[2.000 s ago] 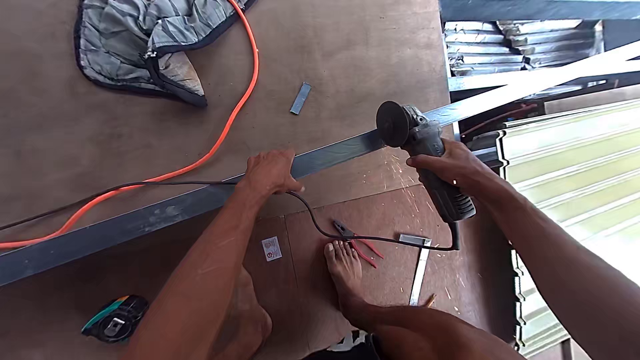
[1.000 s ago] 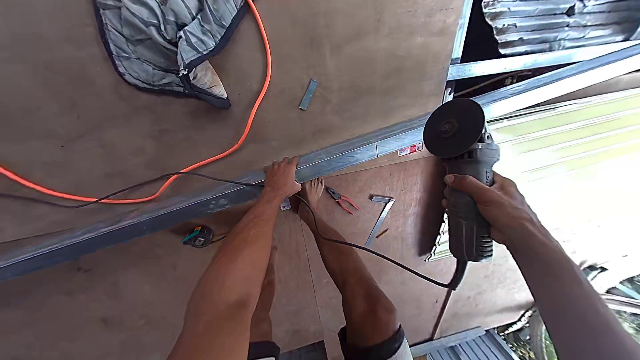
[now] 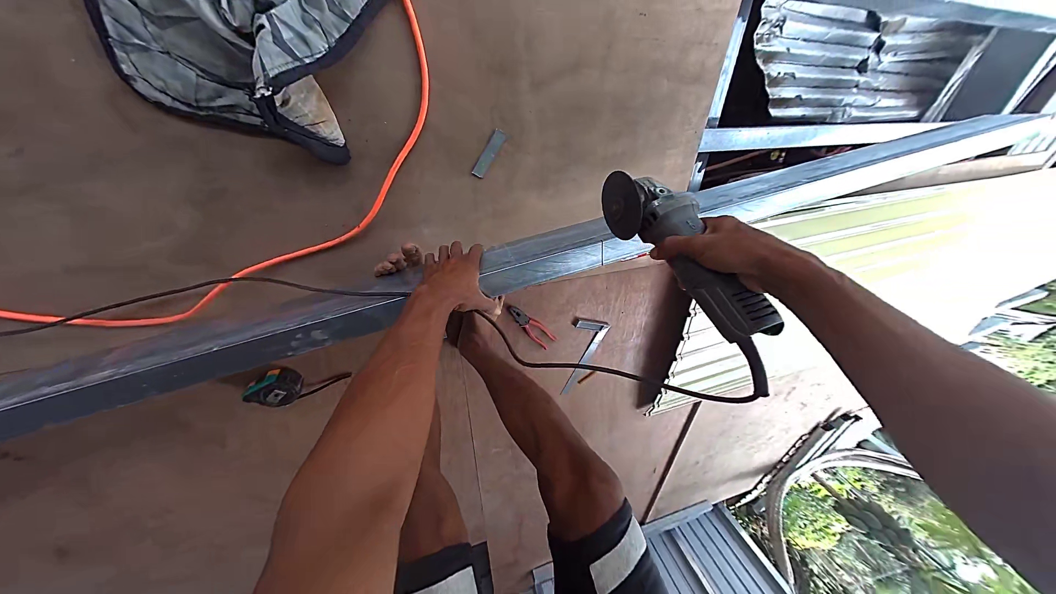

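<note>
My right hand [image 3: 726,252] grips an angle grinder [image 3: 701,264] by its body, its dark disc up at the left and its cord trailing from the lower end. The disc is over or close to a long galvanized metal channel [image 3: 536,256]; whether they touch I cannot tell. My left hand [image 3: 452,276] presses on top of the channel, fingers spread over it. A thin line crosses the channel's near side between my hands. A bare foot shows beneath my left hand, with toes beyond the channel.
Red-handled pliers [image 3: 530,323] and a metal square [image 3: 587,351] lie on the plywood floor [image 3: 569,66]. A tape measure [image 3: 274,387] rests left, below the channel. Beyond it are an orange cord [image 3: 363,223], a grey jacket [image 3: 198,66] and a small metal strip [image 3: 489,153]. A floor edge drops at right.
No sparks show now, unlike two seconds ago. The grinder's disc has turned from facing me to a slanted angle beside the channel. A foot now reaches over the channel. The view has shifted.
</note>
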